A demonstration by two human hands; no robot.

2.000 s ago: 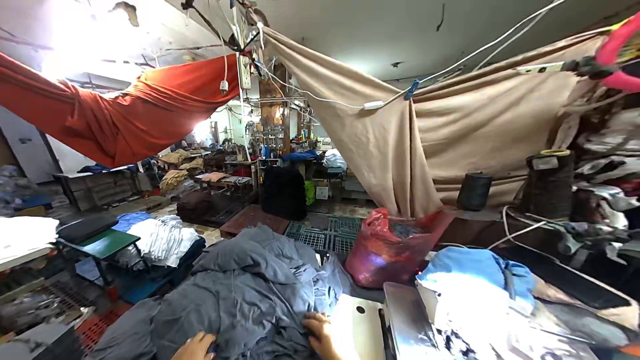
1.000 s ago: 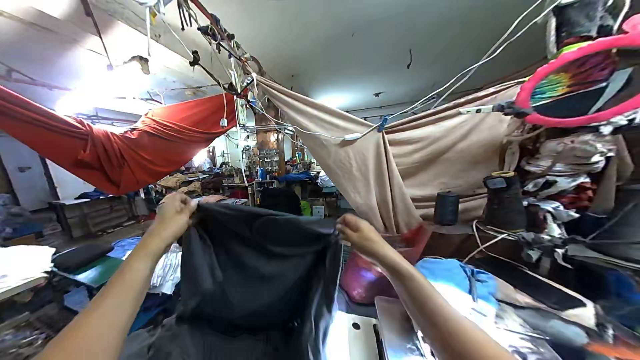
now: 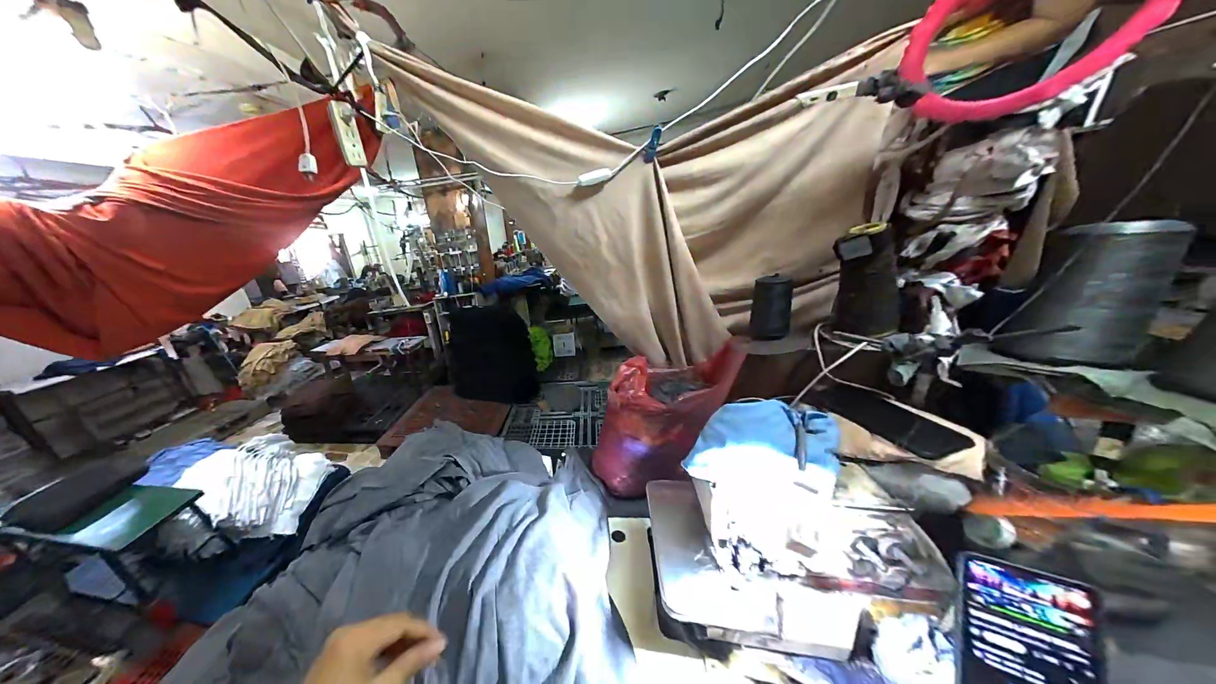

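My left hand [image 3: 375, 651] is at the bottom edge with its fingers curled, over or against a large heap of grey cloth [image 3: 465, 541]. Whether cloth lies between its fingers cannot be told. My right hand does not show near the heap. To the heap's right is a sewing machine [image 3: 750, 503] with light blue cloth [image 3: 765, 432] draped over its top. A red plastic bag [image 3: 641, 427] stands behind the heap, with grey material in its mouth.
At lower right lies a lit phone [image 3: 1026, 622]. Thread cones [image 3: 864, 285] stand behind the machine. Beige cloth [image 3: 608, 209] and red cloth [image 3: 190, 218] hang across the room. White garments [image 3: 256, 484] lie at left. A bare forearm [image 3: 1012, 43], whose I cannot tell, shows inside a pink ring [image 3: 1045, 109].
A second ago both my hands held up a dark piece of cloth. That raised piece is gone from view, my left hand is lower, and my right hand has left the area over the heap.
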